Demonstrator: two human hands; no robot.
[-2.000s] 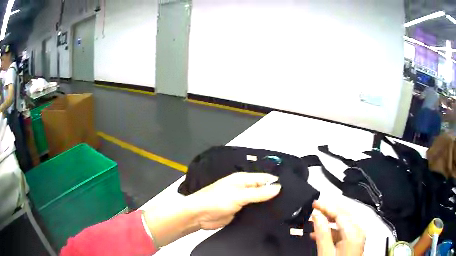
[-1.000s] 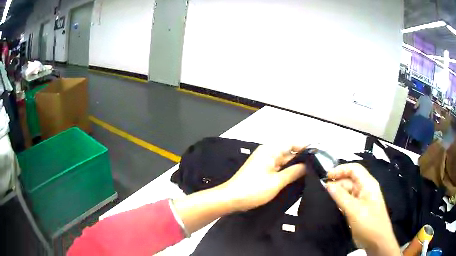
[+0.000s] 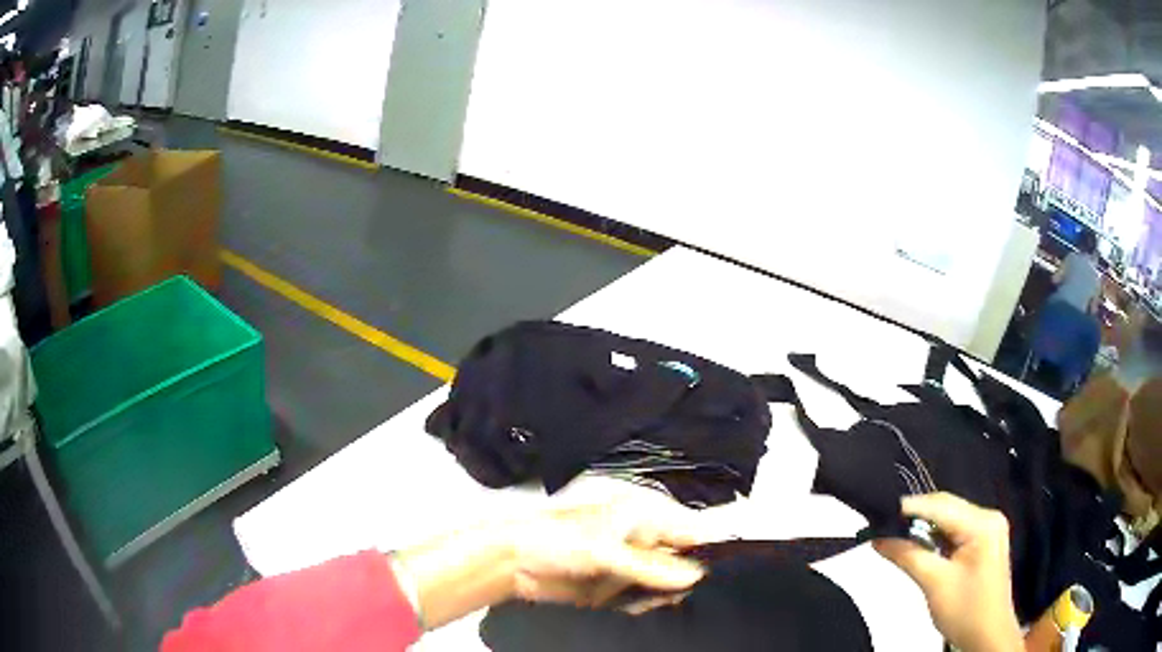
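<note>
A black bag [image 3: 752, 615] lies at the bottom centre, cut off by the lower edge. A black strap [image 3: 796, 549] runs from it between my hands. My left hand [image 3: 612, 550] is closed on the strap near the bag. My right hand [image 3: 953, 560] holds a small shiny metal piece [image 3: 920, 530] at the strap's other end; whether it is a snip or a buckle cannot be told. A stack of black bags [image 3: 612, 401] with a white label and pale-blue mark lies behind my left hand.
More black bags [image 3: 1007, 471] with straps lie heaped on the white table [image 3: 714, 296] at right. Brown fabric [image 3: 1102, 427] and an orange cylinder [image 3: 1064, 620] are at far right. A green crate [image 3: 159, 408] and a cardboard box [image 3: 159, 223] stand on the floor at left. A person sits far right.
My left hand has moved down and left and my right hand slightly down, so they are farther apart with the strap stretched between them. The rear stack is less covered. The view has shifted.
</note>
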